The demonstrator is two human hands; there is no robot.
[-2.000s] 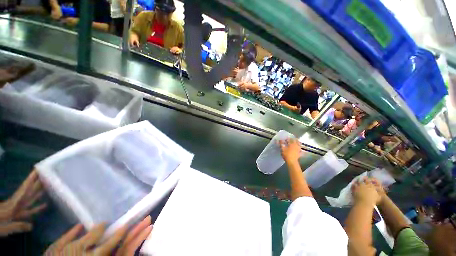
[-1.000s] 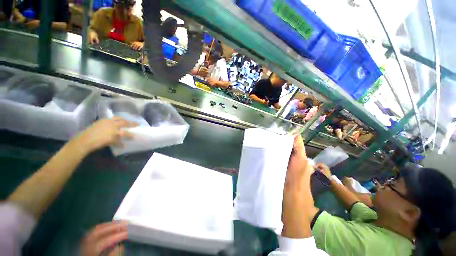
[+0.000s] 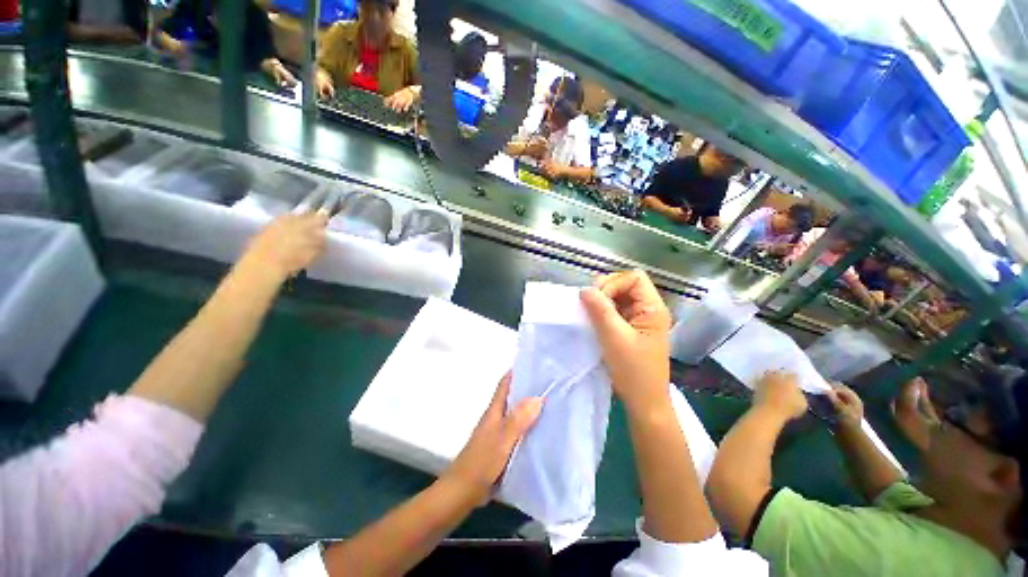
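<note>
A bagged product (image 3: pixel 558 423) in a limp, frosted white pouch is held upright in front of me. My left hand (image 3: pixel 487 442) grips its left side, bare, thumb across the front. My right hand (image 3: pixel 634 327) pinches the top right edge of the pouch. The contents of the pouch cannot be made out. A white foam box (image 3: pixel 423 389) lies on the green bench just behind and left of the pouch; only a blank white face shows.
Filled boxes (image 3: pixel 383 262) stand in a row on the conveyor at left, with a neighbour's hand on one. Another white foam block (image 3: pixel 40 304) is at far left. A green-shirted worker (image 3: pixel 868 535) handles a white pouch at right. Blue crates (image 3: pixel 891 113) sit overhead.
The bagged product has been drawn down closer to me, and my left hand has left the foam box and now grips it. The neighbour's filled box has joined the row at left.
</note>
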